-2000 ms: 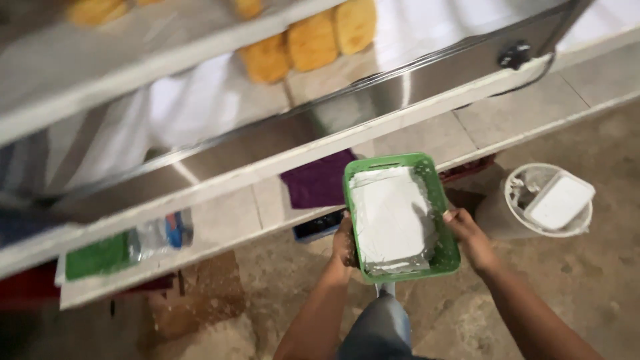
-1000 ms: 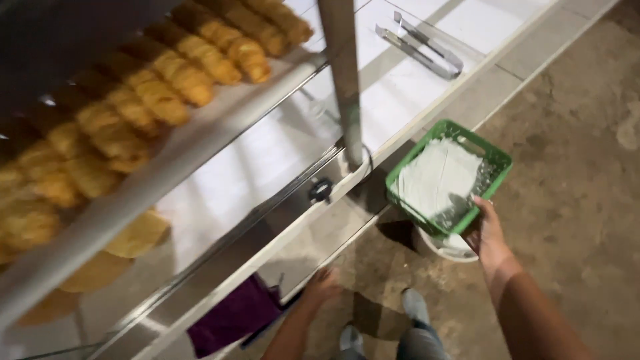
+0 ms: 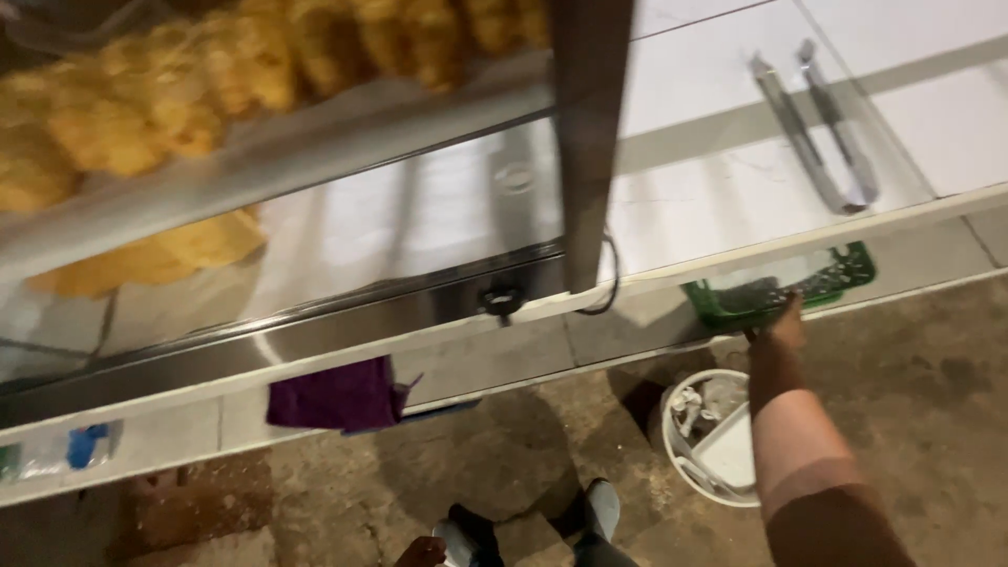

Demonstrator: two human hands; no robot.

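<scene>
My right hand grips the near edge of a green plastic basket, which holds something white and flat. The basket is on the lower tiled shelf, partly hidden under the upper counter's edge. My left hand is low at the bottom edge of the view, near my shoe, and only part of it shows; whether its fingers are closed is unclear. Metal tongs lie on the white tiled counter above the basket. Beneath my right forearm stands a white bucket with a white container and crumpled waste in it.
A display case with a metal frame holds rows of golden fried food and flat yellow pieces. A black knob sits on its base beside a cable. A purple cloth hangs over the lower shelf.
Two seconds ago both hands held the basket; a second ago only my right hand did, above the bucket. The basket has since moved onto the lower shelf, still in my right hand.
</scene>
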